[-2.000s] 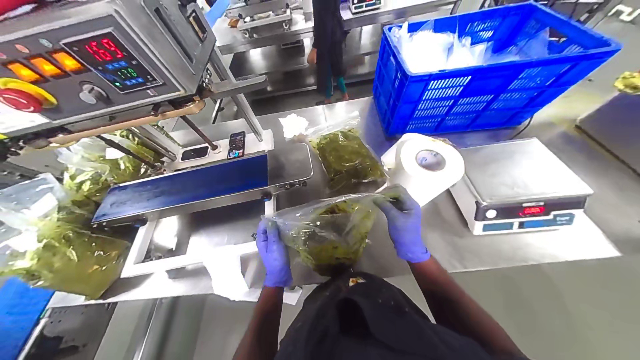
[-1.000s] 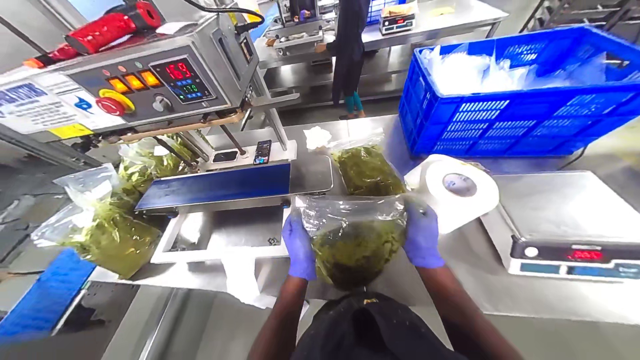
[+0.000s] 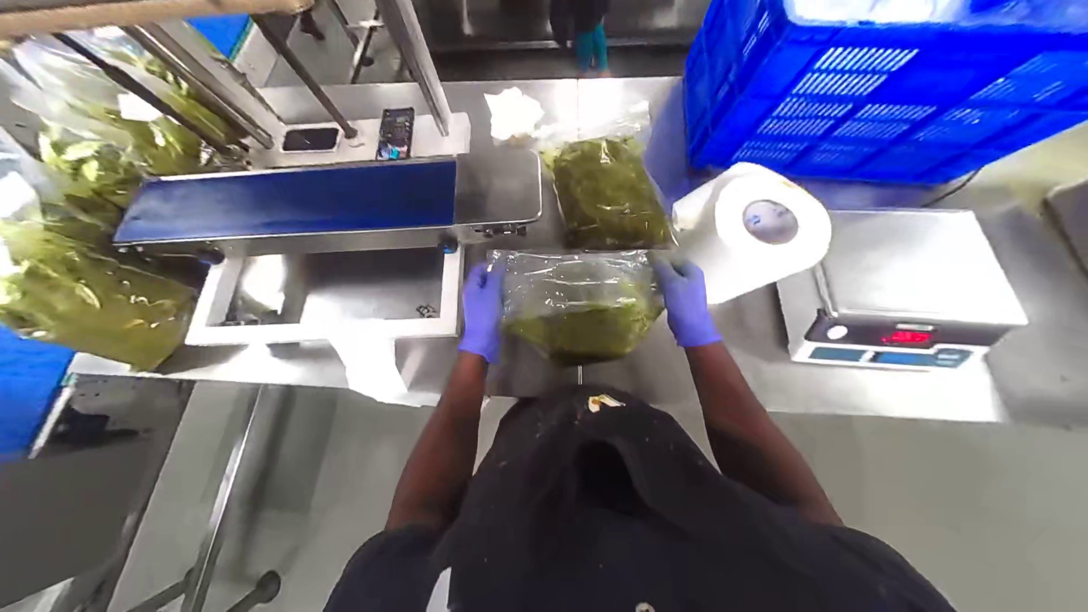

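Note:
A clear plastic bag of green leaves [image 3: 586, 327] lies flat before me at the steel table's near side. My left hand [image 3: 483, 310], in a purple glove, grips its upper left corner. The upper right corner is in my right hand [image 3: 685, 299], gloved alike. Above this bag, a second clear bag of green leaves [image 3: 608, 191] rests on the table. To the left stands a sealing machine's blue conveyor belt [image 3: 289, 204]. A large white roll [image 3: 769, 223] lies just right of my right hand.
A digital scale [image 3: 909, 268] with a lit red display stands at the right, behind it a blue plastic crate [image 3: 850, 102]. Filled bags of leaves [image 3: 93, 289] crowd the belt's left end. A phone [image 3: 310, 139] and a crumpled white wad [image 3: 513, 113] lie at the back.
The bag between my hands, more upright one second ago, now lies flatter with its top edge stretched. Both hands still hold its sides. The view has tilted down.

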